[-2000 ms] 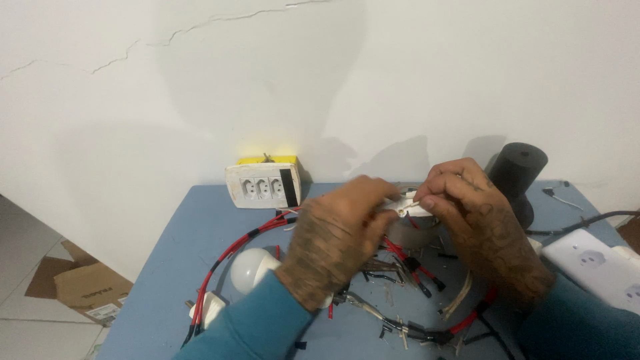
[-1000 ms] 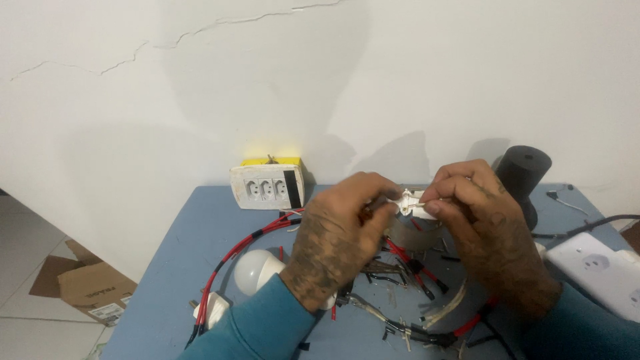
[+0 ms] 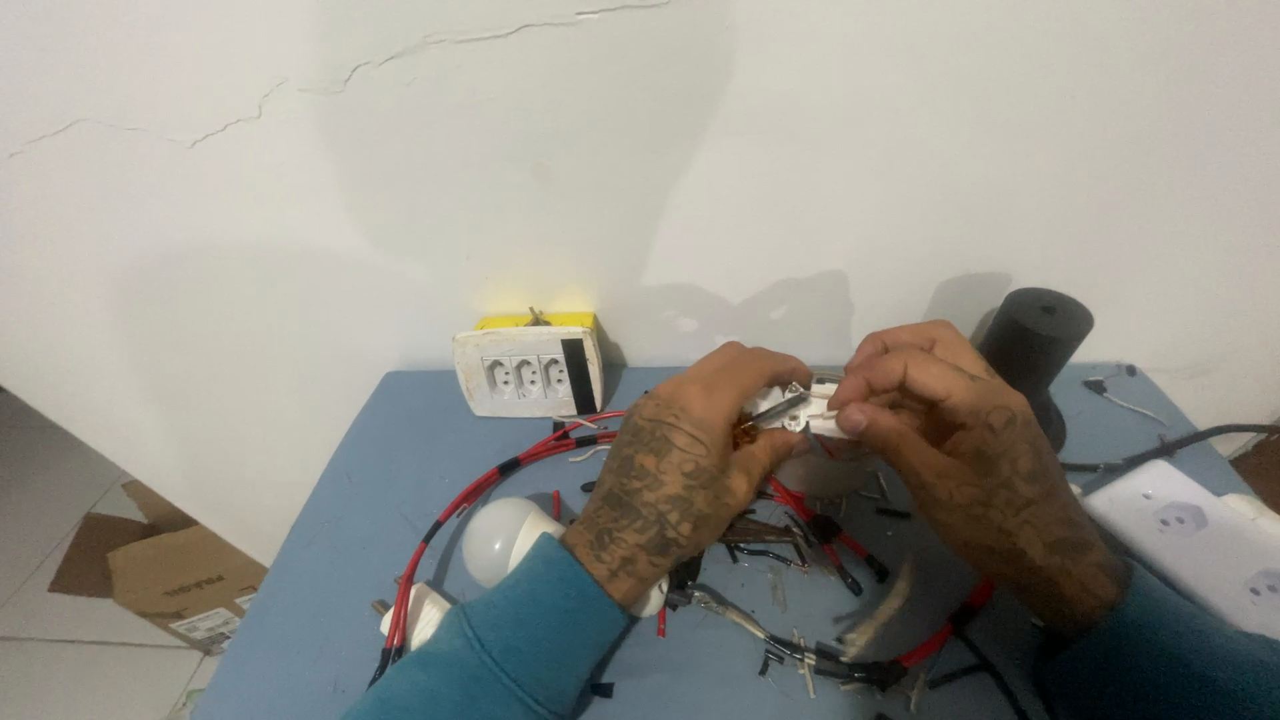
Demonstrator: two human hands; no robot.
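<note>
Above the far part of the blue table, both hands meet at a small white plastic electrical fitting (image 3: 822,412) with metal contacts. My left hand (image 3: 690,450) grips its left end, and a thin dark tool or rod (image 3: 780,408) lies across it by my left fingers; what it is cannot be told. My right hand (image 3: 950,440) pinches the right side, where a thin pale wire (image 3: 822,415) shows by the fingertips. Below the hands lie red wires (image 3: 800,505) with black tape and scattered cut wire pieces. A white light bulb (image 3: 500,542) lies left of my left forearm.
Against the wall (image 3: 540,200) stands a three-socket outlet plate (image 3: 525,375) on a yellow box. A black foam-like cylinder (image 3: 1040,335) stands behind my right hand. Another white socket plate (image 3: 1185,535) lies at the table's right edge. On the floor, left, is an open cardboard box (image 3: 180,580).
A thin dark tool or rod now shows at the white fitting beside my left fingers. My left fingers have shifted on the fitting; both hands remain in about the same place.
</note>
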